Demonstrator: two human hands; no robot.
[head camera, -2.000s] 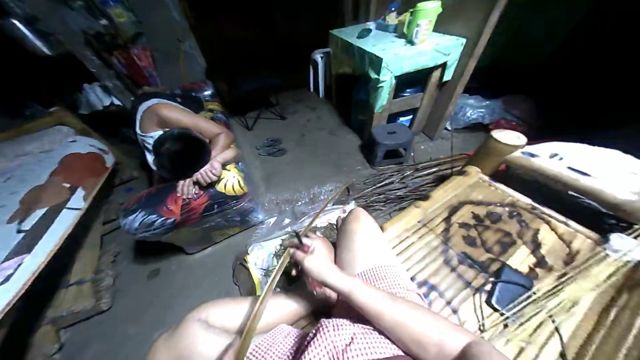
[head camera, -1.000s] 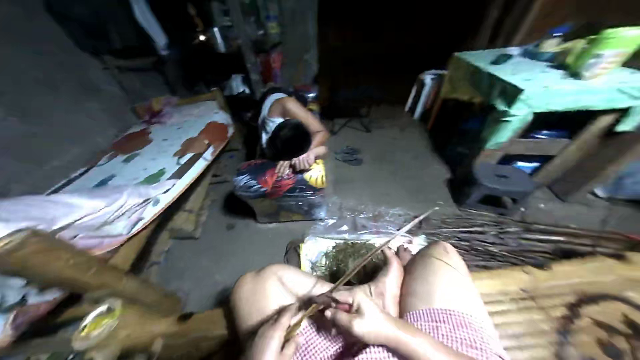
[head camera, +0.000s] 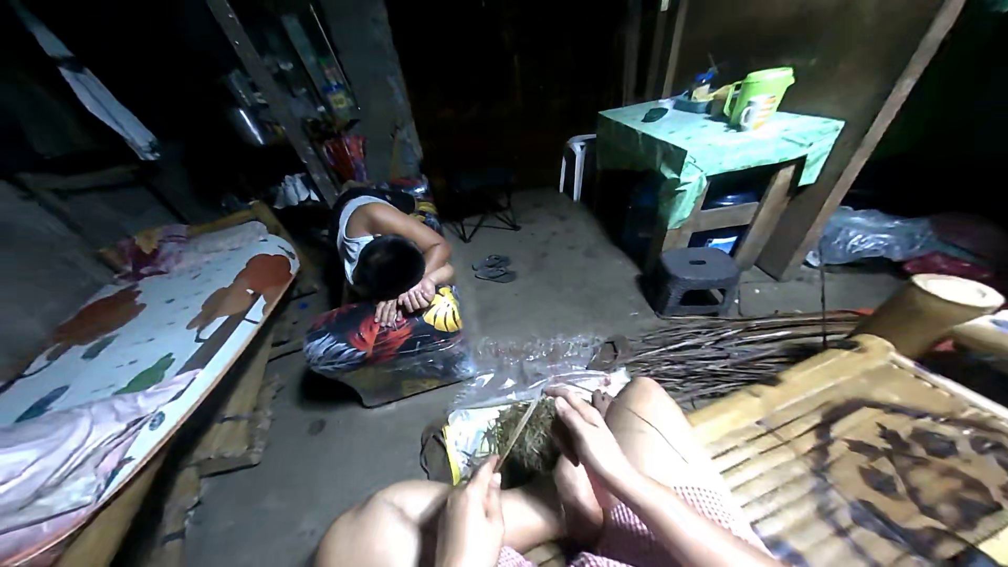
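A thin pale strip, perhaps of split cane or leaf (head camera: 520, 431), slants up from my left hand (head camera: 472, 512), whose thumb and fingers pinch its lower end. Around the strip's upper part is my right hand (head camera: 583, 429), fingers bent; whether it holds a tool cannot be seen. Beneath and behind the strip lies a heap of green-brown shavings or fibres (head camera: 529, 442) on a printed sheet (head camera: 461, 441) on the floor, between my bent legs. Part of the heap is hidden by my right hand.
A person (head camera: 390, 252) leans on a patterned cushioned seat (head camera: 382, 335) ahead. Bundled thin sticks (head camera: 709, 346) lie right of my knee, by a bamboo bench (head camera: 756, 441). Farther off stand a grey stool (head camera: 693, 279) and a cloth-covered table (head camera: 724, 142). A mattress (head camera: 157, 331) is at left.
The view has swung right since a second ago. My hands have moved apart along the strip; my right hand is now near its upper end. The leaning person stays put.
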